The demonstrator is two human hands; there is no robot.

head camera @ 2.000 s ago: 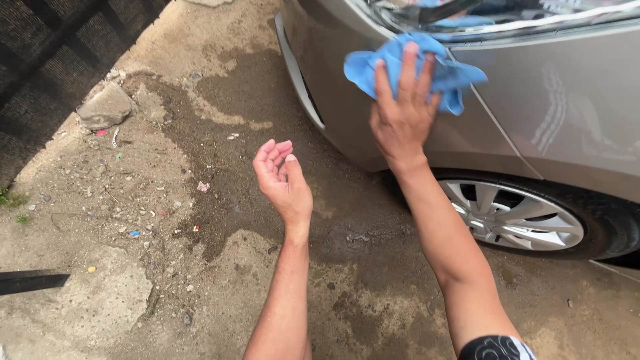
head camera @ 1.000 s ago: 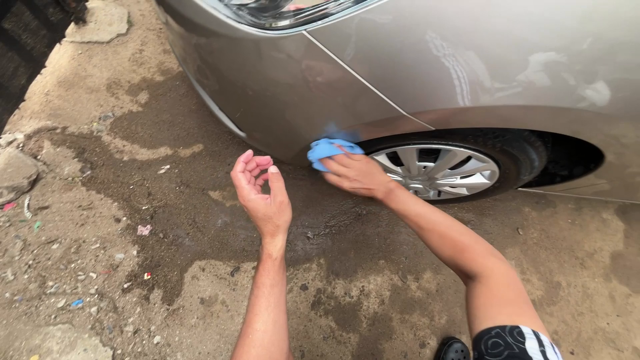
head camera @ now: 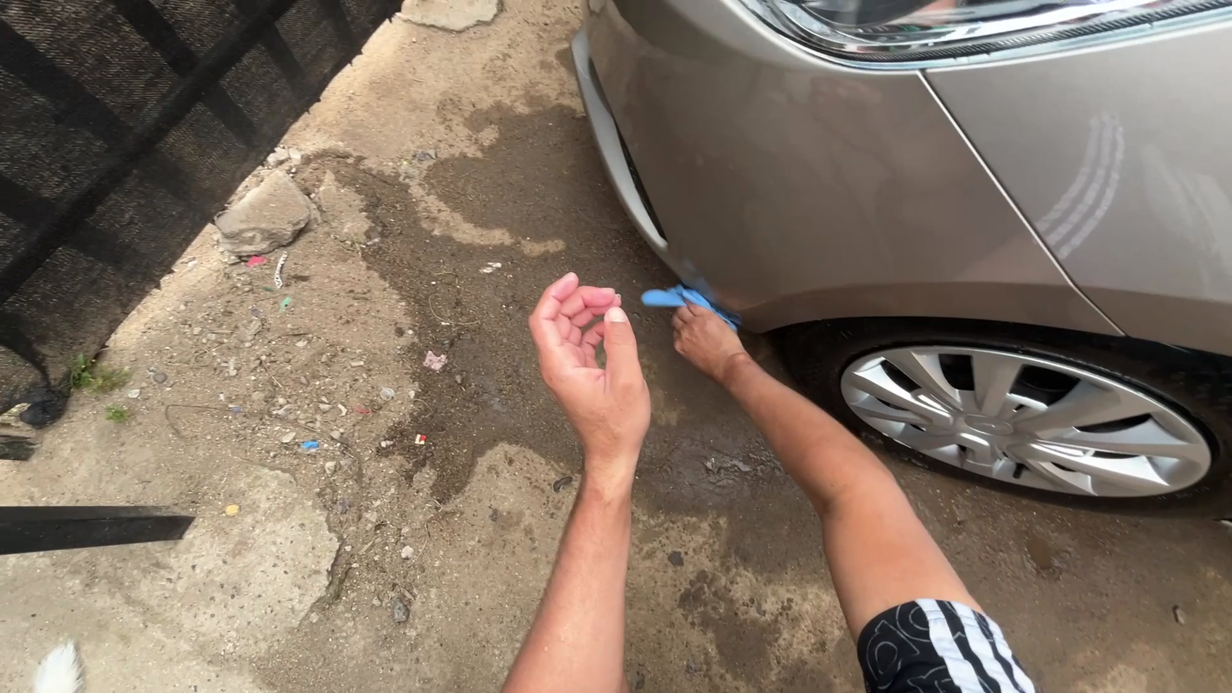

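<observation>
My right hand [head camera: 707,339] grips a blue cloth [head camera: 685,297] against the lower edge of the car's front bumper [head camera: 770,221], just ahead of the wheel. Part of the cloth is hidden behind the fingers and the bumper edge. My left hand [head camera: 592,371] hangs in the air to the left, palm up with fingers curled and apart, holding nothing. The silver-grey car's wheel with its multi-spoke cover [head camera: 982,423] lies right of my right forearm, and the headlight [head camera: 885,29] is above.
A dark mesh-covered fence [head camera: 144,125] runs along the upper left, with a broken concrete chunk [head camera: 265,214] by its foot. A black bar [head camera: 91,527] juts in at the left edge. The rough ground is partly wet, with small litter. Something white and furry [head camera: 60,669] shows at bottom left.
My right hand has moved with the blue cloth from beside the headlight down to the bumper's lower edge, then forward from near the wheel. My left hand stays raised and curled.
</observation>
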